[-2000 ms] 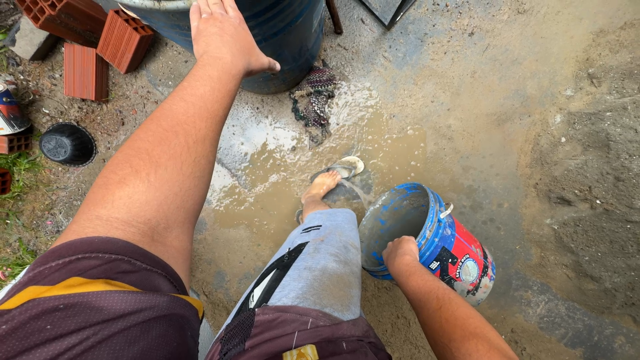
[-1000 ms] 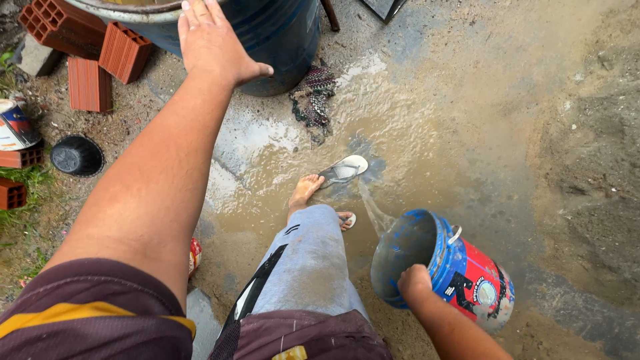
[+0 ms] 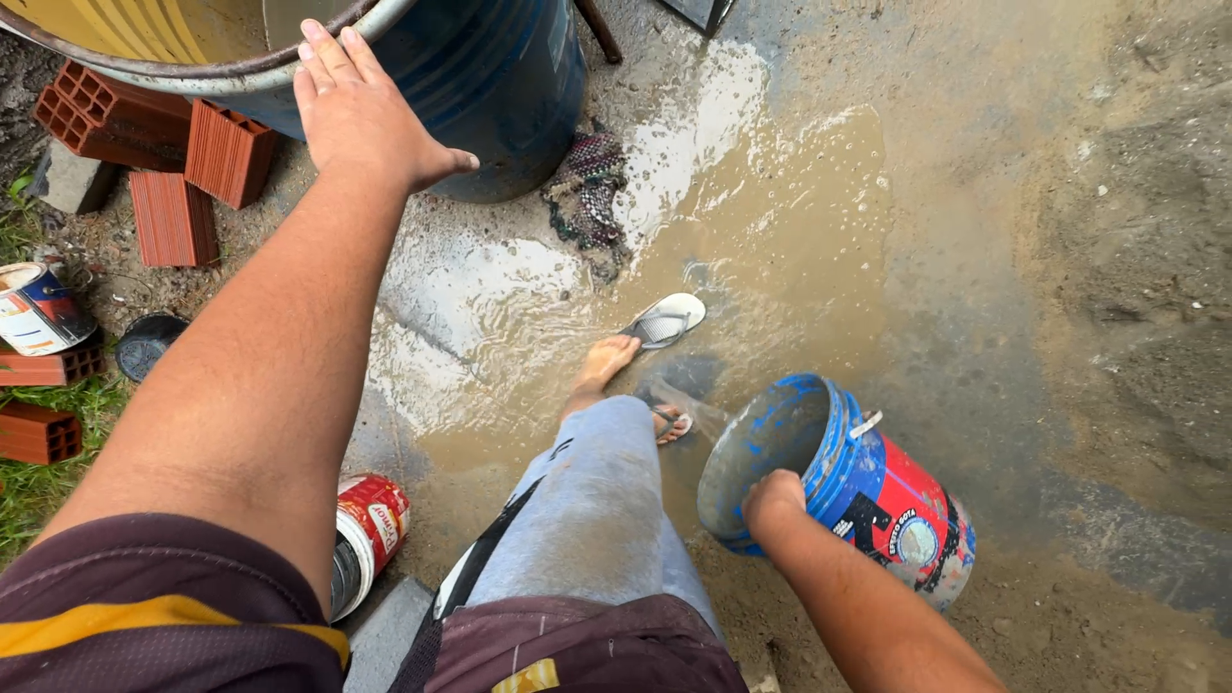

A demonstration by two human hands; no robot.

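My left hand [image 3: 361,120] is spread at the rim of a large blue drum [image 3: 500,106], its fingertips over the rim and its thumb out to the side. My right hand [image 3: 775,500] grips the rim of a tilted blue, red and white plastic bucket [image 3: 895,491], whose mouth faces left. A thin stream of water [image 3: 688,404] runs from its lip toward my feet. A white flip-flop [image 3: 674,318] lies in the muddy water by the toes of one bare foot [image 3: 608,361]; the other foot [image 3: 666,423] wears a flip-flop. A wet knotted cloth [image 3: 589,192] lies against the drum's base.
Red hollow bricks [image 3: 173,219], a paint can [image 3: 43,310] and a black plastic container [image 3: 149,344] are at the left. Near my legs stands a red and white bucket [image 3: 371,534] beside a grey block [image 3: 390,630]. Muddy water [image 3: 799,241] covers the ground ahead; rough sandy soil [image 3: 1145,260] lies at the right.
The foot that stood on the white flip-flop two seconds ago has come off it. The stream from the bucket has thinned since one second ago. Both hands keep their places on drum and bucket.
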